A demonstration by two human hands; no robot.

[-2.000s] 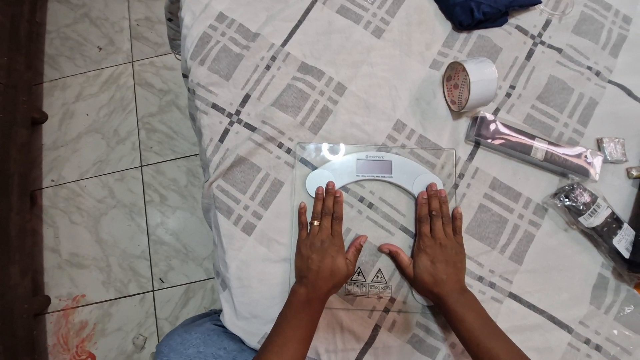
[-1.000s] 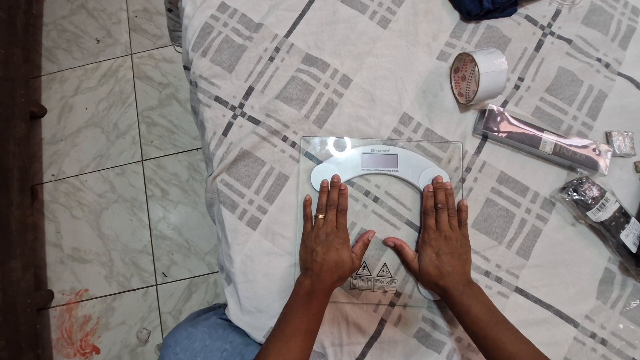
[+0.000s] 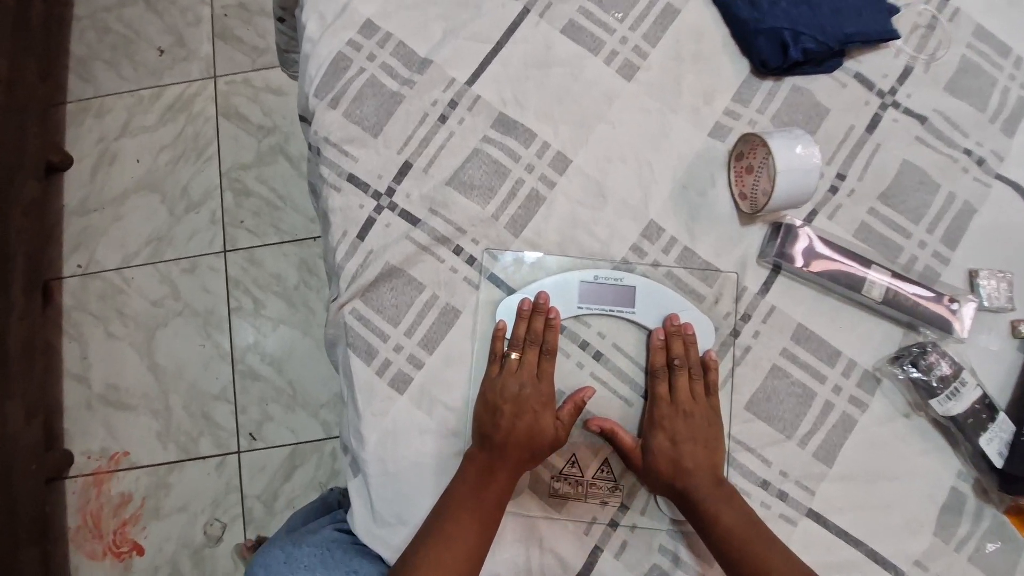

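Observation:
A clear glass bathroom scale (image 3: 608, 360) with a white curved band and a small blank-looking display (image 3: 607, 295) lies flat on a checked bedsheet (image 3: 416, 320). My left hand (image 3: 524, 392), with a ring on one finger, rests palm down on the scale's left side, its fingertips on the white band. On the right side my right hand (image 3: 680, 408) lies palm down in the same way. Both thumbs point inward and do not touch. Neither hand grips anything. Printed warning symbols show on the glass between my wrists.
A roll of white tape (image 3: 796, 170), a long clear-wrapped package (image 3: 864, 276), a plastic-wrapped dark item (image 3: 952, 392) and a small packet (image 3: 992, 290) lie at the right. Dark blue cloth (image 3: 808, 32) sits at the top. Tiled floor (image 3: 152, 184) runs along the left.

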